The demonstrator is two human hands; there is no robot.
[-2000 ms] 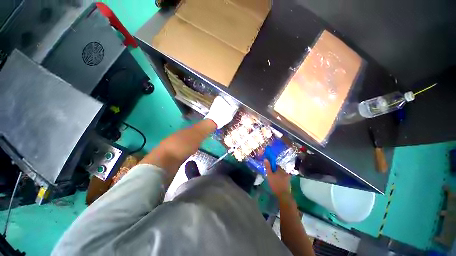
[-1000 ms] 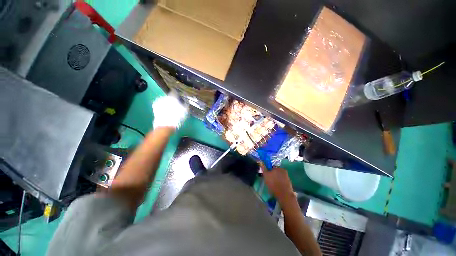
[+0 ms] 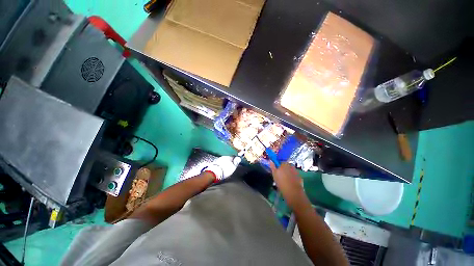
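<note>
My left hand point(image 3: 224, 168), in a white knit glove with a red cuff, is closed around the thin handle of the core bar at the near edge of the blue parts bin point(image 3: 222, 124). The core bar's body is hard to tell apart from the bright peach-orange moulded parts point(image 3: 248, 124) in the bin. My bare right hand point(image 3: 285, 176) holds the blue air blow gun point(image 3: 272, 157), its thin dark nozzle pointing up-left over the parts. The fingers are partly blurred.
The black-topped bench point(image 3: 260, 78) overhangs the bin. It bears a cardboard sheet point(image 3: 205, 39), a film-covered peach-tan stack point(image 3: 330, 72), a clear bottle point(image 3: 397, 88) and a wooden-handled tool point(image 3: 404, 146). A scrap box point(image 3: 137, 192) and grey machine stand left; a white bucket point(image 3: 379, 195) stands right.
My left hand swung out left of the bin, then came back down and right onto the thin handle. My right hand stays by the bin with the blue gun.
</note>
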